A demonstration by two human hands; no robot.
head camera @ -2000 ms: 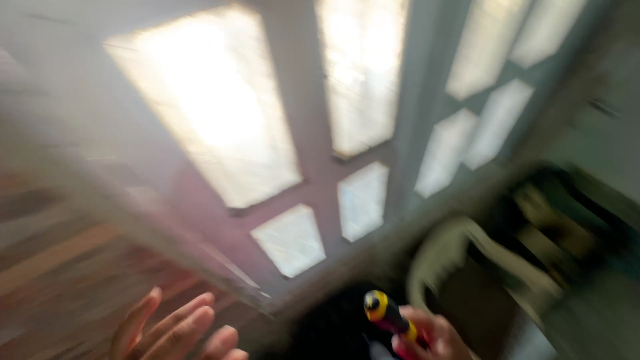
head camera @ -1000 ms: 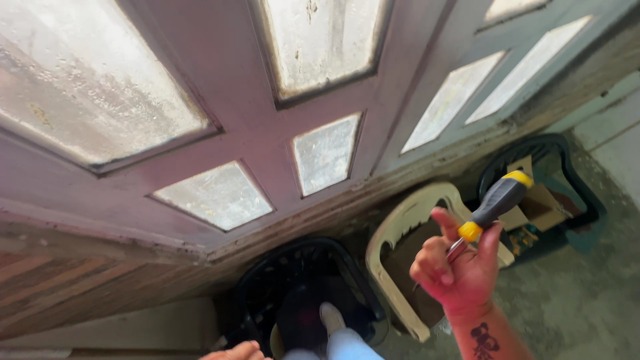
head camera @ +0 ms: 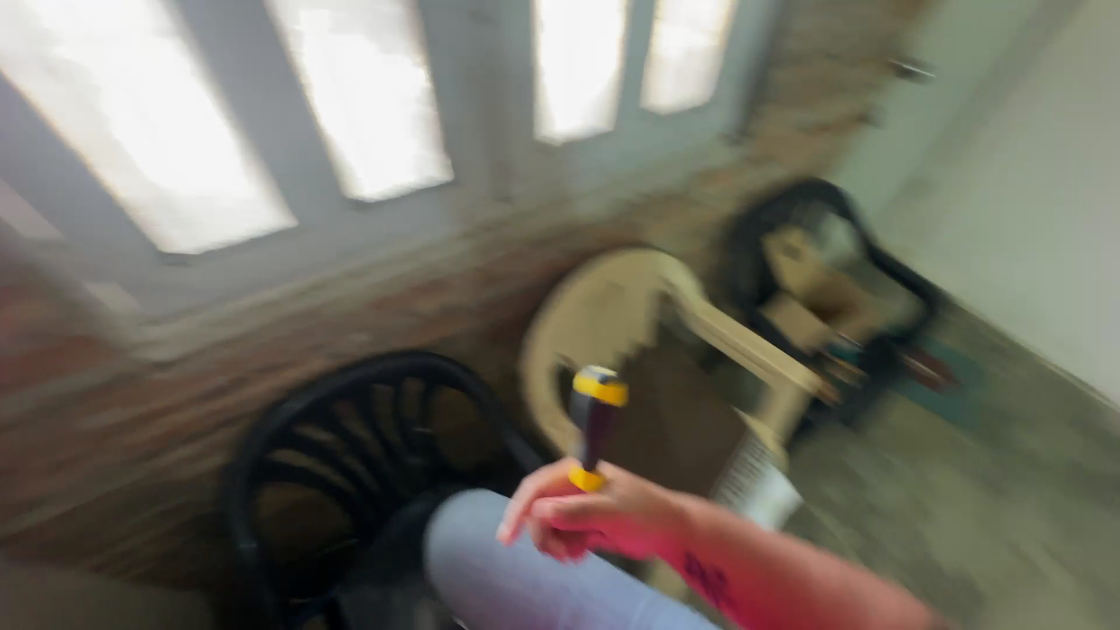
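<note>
My right hand [head camera: 595, 516] is closed around the lower end of a screwdriver [head camera: 597, 420] with a black and yellow handle. The handle points up out of my fist; its shaft is hidden by the hand. Beneath the hand is my knee in light blue trousers [head camera: 490, 542]. My left hand is out of view. Behind the screwdriver stands a beige plastic chair [head camera: 744, 337], and a black plastic chair [head camera: 376, 363] is left of my knee. The picture is blurred.
A framed window with bright panes [head camera: 376, 96] is set above a brick wall [head camera: 350, 324]. Farther right, another black chair [head camera: 901, 271] holds cardboard boxes [head camera: 801, 324] and other items. A printed paper [head camera: 761, 481] lies by the beige chair. A door handle [head camera: 912, 70] shows at upper right.
The view has swung, showing more brick wall and floor. My left hand, visible at the lower edge before, is out of view. The screwdriver's handle, tilted to the right before, now points nearly straight up.
</note>
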